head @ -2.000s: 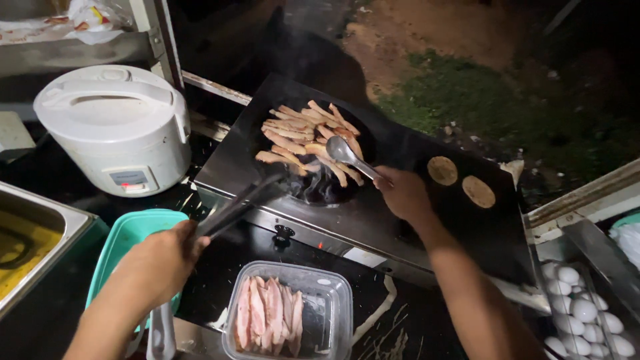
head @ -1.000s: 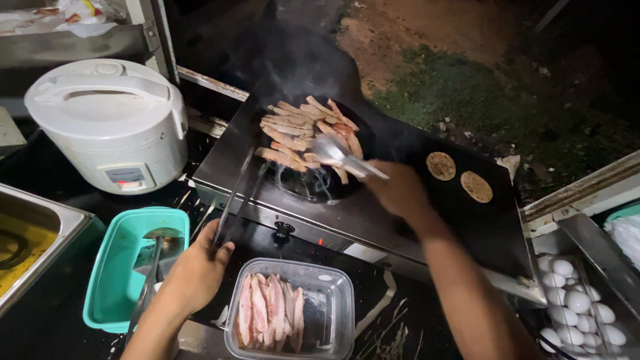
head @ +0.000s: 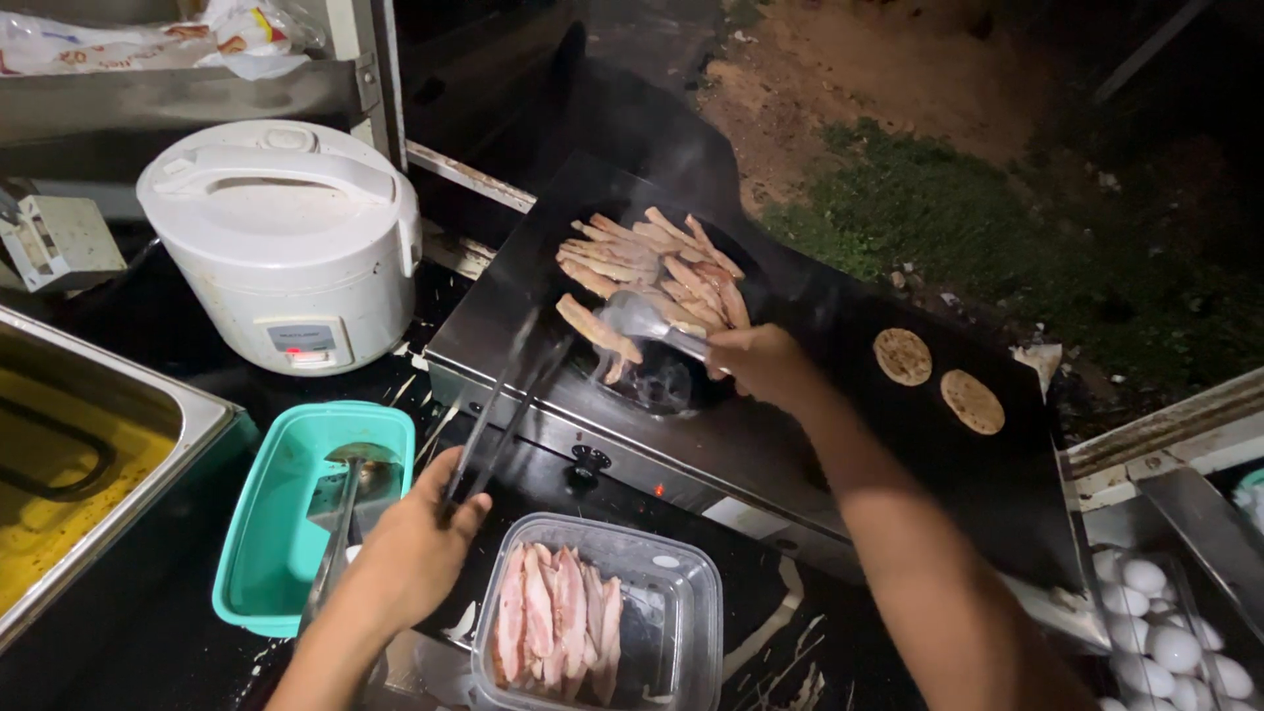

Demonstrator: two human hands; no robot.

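Observation:
My left hand (head: 420, 538) grips a pair of metal tongs (head: 504, 410), whose arms stand apart near the griddle's front left edge. In my right hand (head: 765, 365) is a metal spoon (head: 640, 321), its blurred bowl among the meat strips (head: 632, 252) on the dark round cooking surface. One strip (head: 597, 329) lies at the left of the spoon, apart from the pile. Steam rises there. Below, a clear plastic container (head: 696, 632) holds paler pink meat strips (head: 558, 622). Two round flatbreads (head: 902, 356) lie on the right part of the black griddle (head: 810, 434).
A white rice cooker (head: 286, 247) stands at the left. In front of it is a teal plastic tub (head: 252, 533) with a metal ladle (head: 351, 494). A steel vat of yellow oil (head: 188, 400) is at the far left. White eggs (head: 1175, 650) sit at the lower right.
The right hand's spoon has shifted among the strips, and one strip now lies apart from the pile. The left hand first moved off the teal tub, toward the clear container's side. The view has shifted slightly.

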